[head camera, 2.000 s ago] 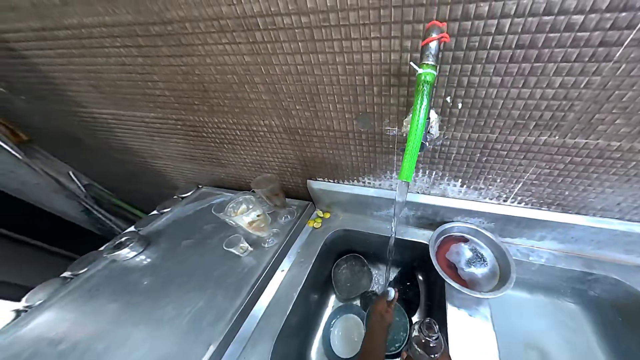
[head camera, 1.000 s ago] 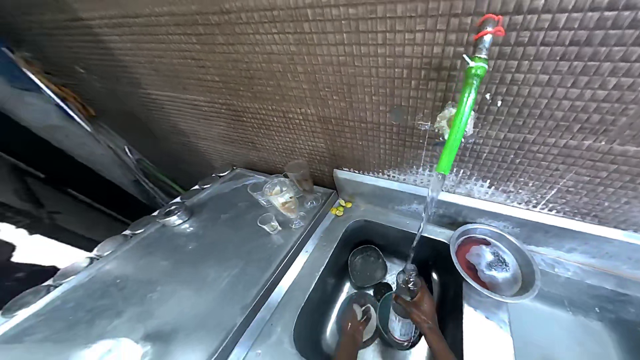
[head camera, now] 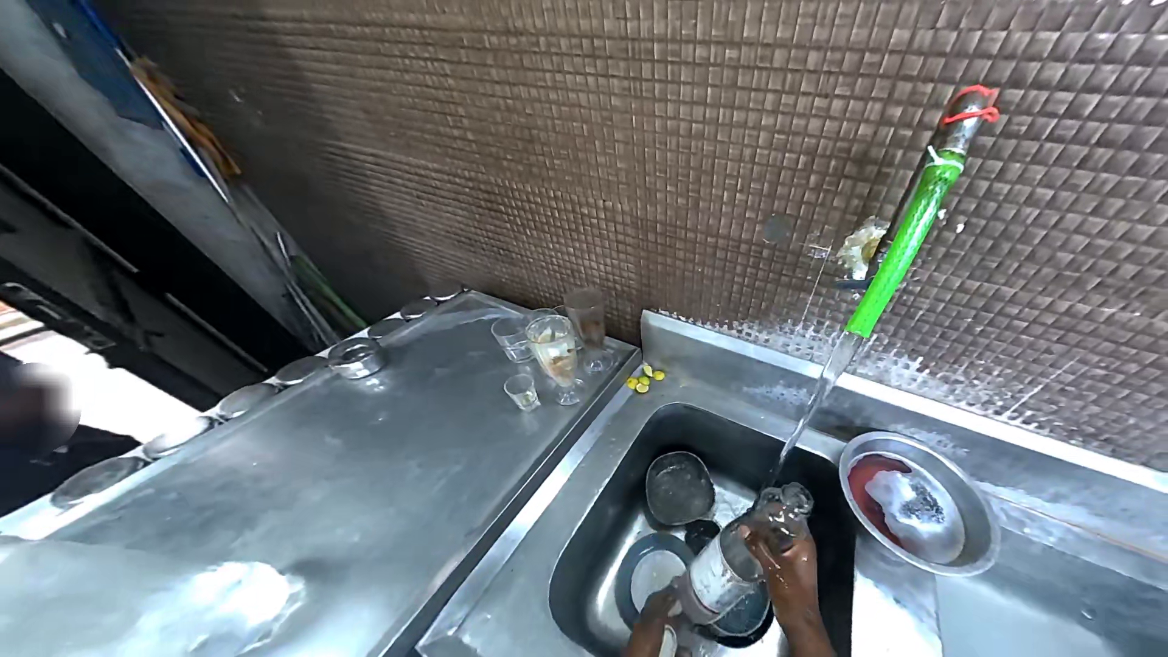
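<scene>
Over the sink basin (head camera: 598, 511), a clear glass bottle with a label (head camera: 716, 575) lies tilted between my two hands. My right hand (head camera: 787, 570) grips it near its upper end, beside some clear glass. My left hand (head camera: 659, 613) is at its lower end, partly cut off by the frame's bottom edge; its fingers are mostly hidden. Water runs from the green hose (head camera: 906, 246) on the tap toward the bottle's upper end. Beneath and beside the bottle are a dark bowl (head camera: 680, 488) and a round dish with a pale middle (head camera: 655, 570).
A steel bowl (head camera: 981, 538) with a red thing and suds stands right of the basin. Glasses (head camera: 552, 347) and a small cup (head camera: 522, 391) stand on the steel counter (head camera: 365, 474). Yellow-green citrus pieces (head camera: 644, 379) lie at the sink's back corner. Part of a person (head camera: 32, 411) shows at far left.
The bottle was upright under the stream a second ago and is now tilted. My left hand has moved from the dish to the bottle's lower end. The view has swung left.
</scene>
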